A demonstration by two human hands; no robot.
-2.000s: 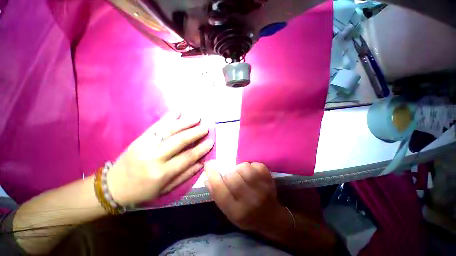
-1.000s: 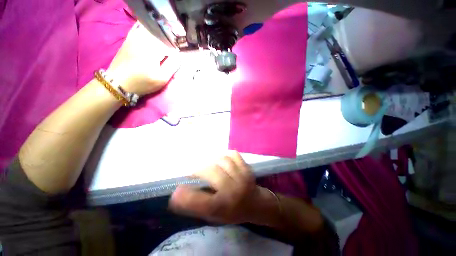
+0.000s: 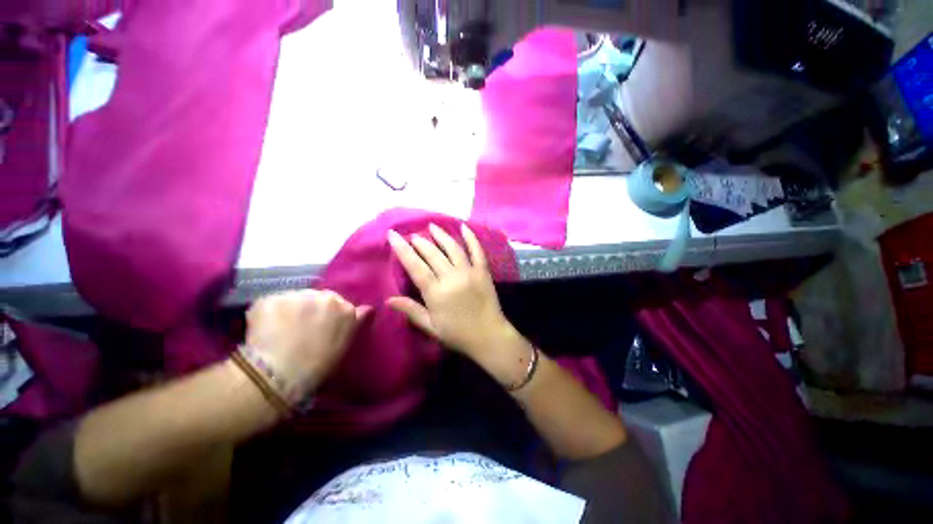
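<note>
A magenta fabric piece (image 3: pixel 373 363) is bunched at the table's front edge and hangs over it towards my lap. My left hand (image 3: pixel 307 333) is closed in a fist on its left side, pinching it. My right hand (image 3: pixel 450 287) lies on top of the cloth with its fingers spread; whether it grips cannot be told. The sewing machine's needle area (image 3: pixel 440 61) is above, in bright glare. A flat magenta strip (image 3: pixel 527 143) lies right of the needle, its lower end near the cloth.
A large magenta panel (image 3: pixel 169 154) drapes over the table edge at left. A pale blue-green tape roll (image 3: pixel 658 187), snips (image 3: pixel 626 131) and scraps (image 3: pixel 593 92) lie at right. Magenta cloth (image 3: pixel 731 399) hangs at lower right by a white box (image 3: pixel 665 440). A measuring tape (image 3: pixel 593 263) runs along the edge.
Both hands now work on bunched magenta cloth at the front edge. My left hand has come down from beside the needle. The view has shifted, showing more of both sides.
</note>
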